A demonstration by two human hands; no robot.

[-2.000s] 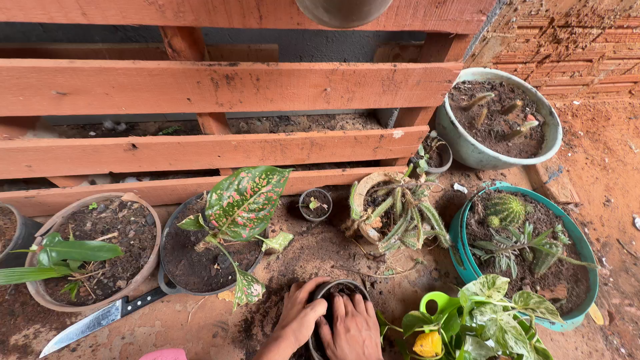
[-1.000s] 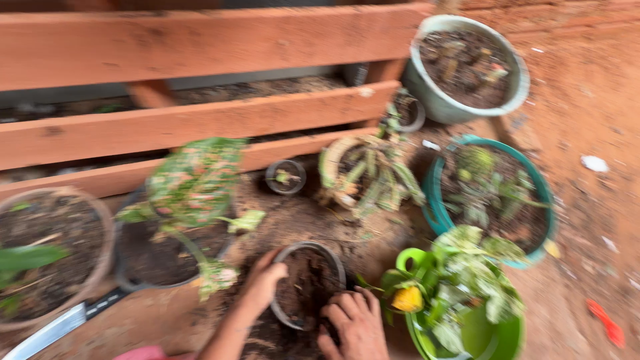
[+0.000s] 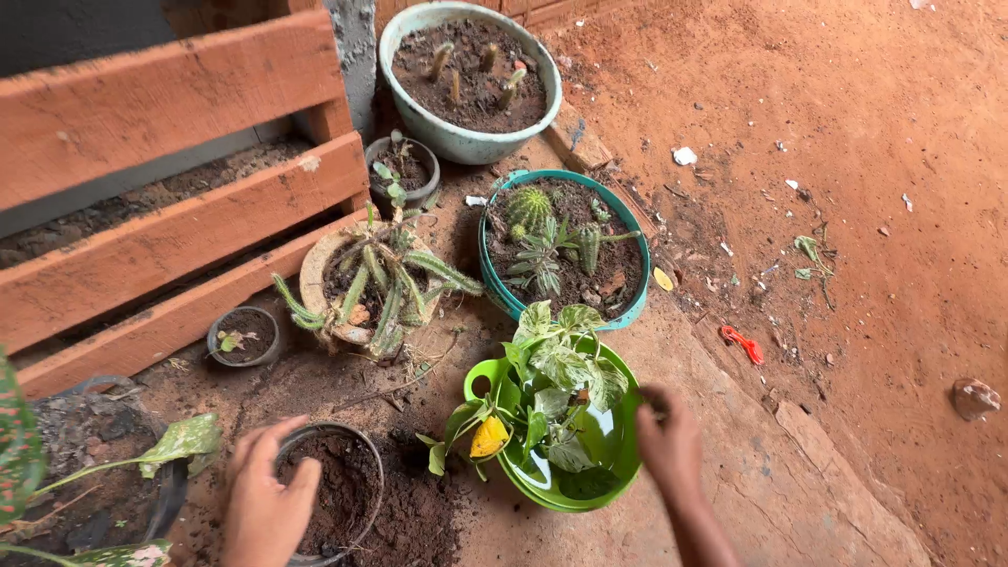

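My left hand [image 3: 272, 484] rests at the left rim of a dark plastic pot [image 3: 376, 480] of soil, thumb and fingers apart, gripping nothing that I can see. On the right, my right hand [image 3: 665, 429] is at the right rim of a lime-green plastic bowl [image 3: 626, 480], its fingers curled; whether they grip the rim cannot be told. Water and variegated pothos cuttings [image 3: 563, 366] are in the bowl, with one yellow leaf [image 3: 489, 436] hanging at its left side. Loose soil [image 3: 417, 504] lies between pot and bowl.
Beyond the bowl stand a teal pot of cacti [image 3: 642, 291], a pale round planter [image 3: 465, 146] and a trailing cactus's pot [image 3: 313, 272]. A small seedling pot [image 3: 272, 346] sits beside the orange wooden slats [image 3: 197, 236]. A red plastic scoop [image 3: 742, 345] lies on the dirt at right.
My right hand has left the soil pot and moved right to the green bowl. My left hand remains beside the pot. The view has swung right.
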